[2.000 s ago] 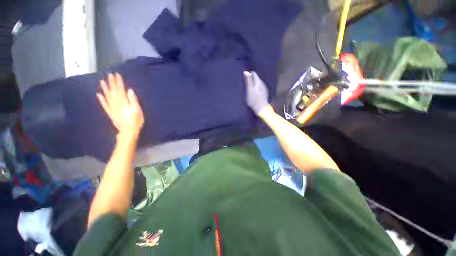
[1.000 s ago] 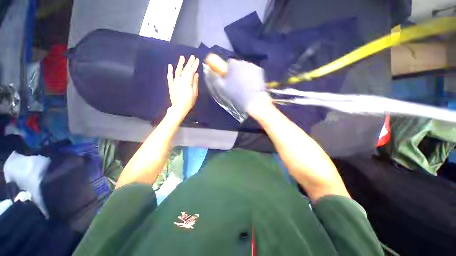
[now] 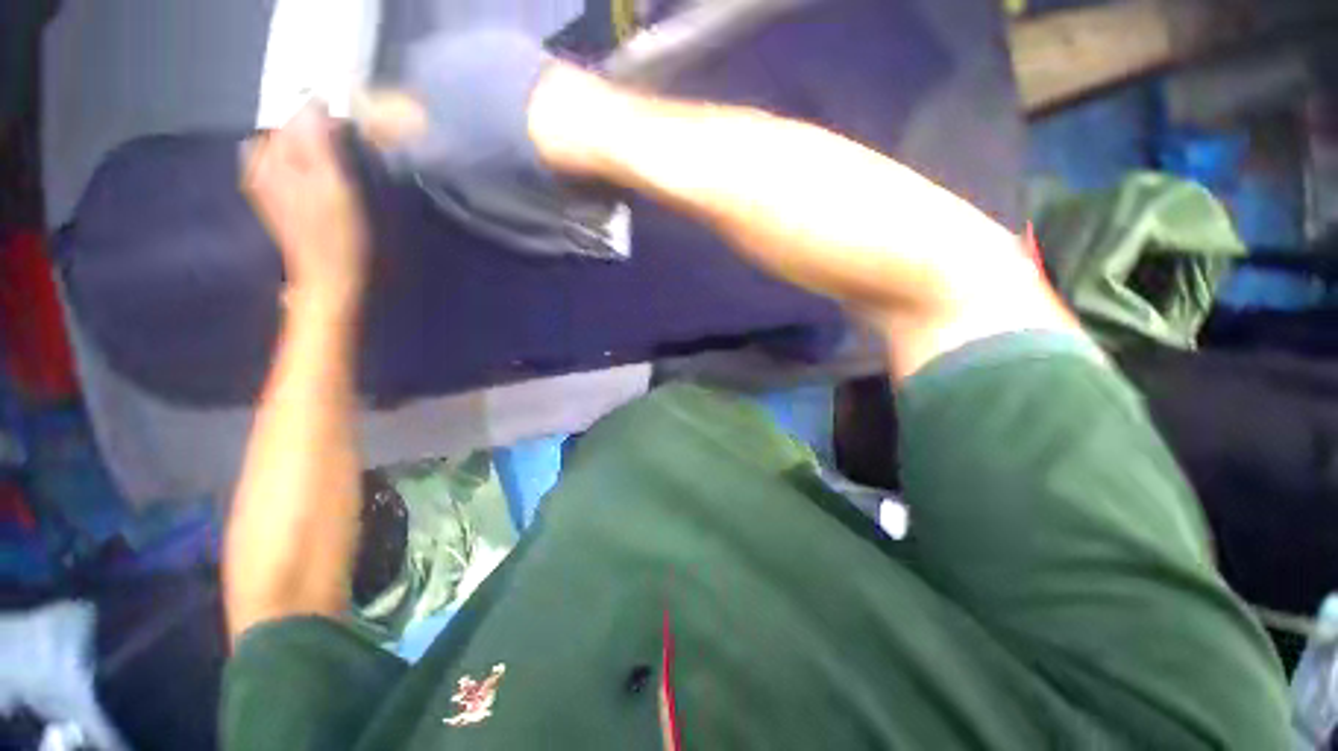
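A dark navy garment (image 3: 690,279) lies over the long rounded pressing form. My right hand (image 3: 477,91), in a thin grey glove, is blurred and closed around the handle of the steam iron (image 3: 514,217). The iron's silver edge shows below the glove, over the navy cloth. My bare left hand (image 3: 305,176) is at the far edge of the form, left of the iron, its fingers bent and blurred. I cannot tell if it grips the cloth.
A white strip (image 3: 316,59) crosses the grey padded table (image 3: 147,74) behind my left hand. A green cloth (image 3: 1152,242) is at the right. A blurred pale hose (image 3: 719,30) runs up behind my right forearm. Dark material lies at the lower right and lower left.
My right hand has moved left and away from me with the iron. My left hand has gone from flat on the cloth to bent fingers at the form's far edge.
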